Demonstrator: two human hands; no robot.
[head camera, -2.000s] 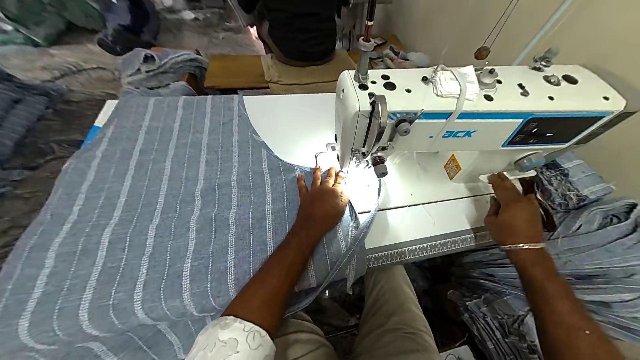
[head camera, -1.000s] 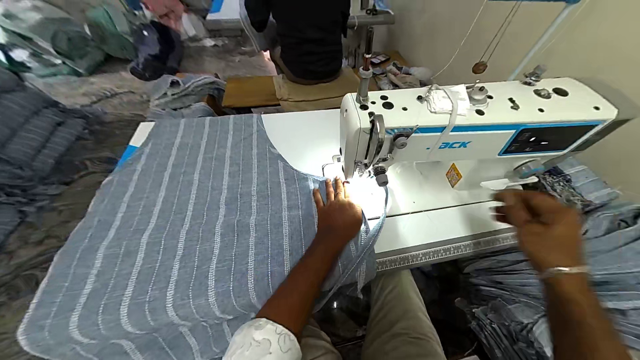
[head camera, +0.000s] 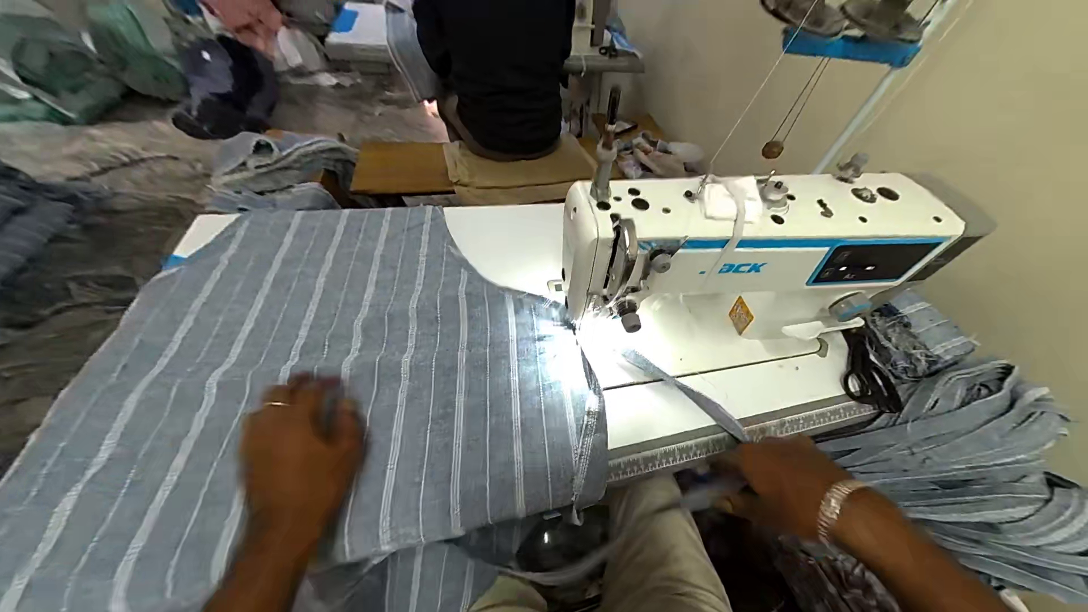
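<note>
A blue-grey striped fabric panel (head camera: 374, 365) lies over the left part of the sewing table, its right edge at the needle area of a white industrial sewing machine (head camera: 765, 246). My left hand (head camera: 302, 450), slightly blurred, is on the panel well left of the needle; whether it pinches cloth cannot be seen. A narrow fabric strip (head camera: 693, 398) runs from near the needle over the table's front edge to my right hand (head camera: 769, 484), whose fingers are closed on it. The lamp's glare hides the needle and presser foot.
Black scissors (head camera: 867, 374) lie at the machine's right end. Beside them a heap of striped fabric strips (head camera: 969, 476) hangs at the right. A ruler tape (head camera: 739, 438) runs along the table's front edge. Another person (head camera: 501, 76) sits beyond the table, near a wooden bench (head camera: 399, 167).
My left hand has moved from beside the needle leftward onto the panel. My right hand has come down from the machine's right end to the front edge and now holds the strip.
</note>
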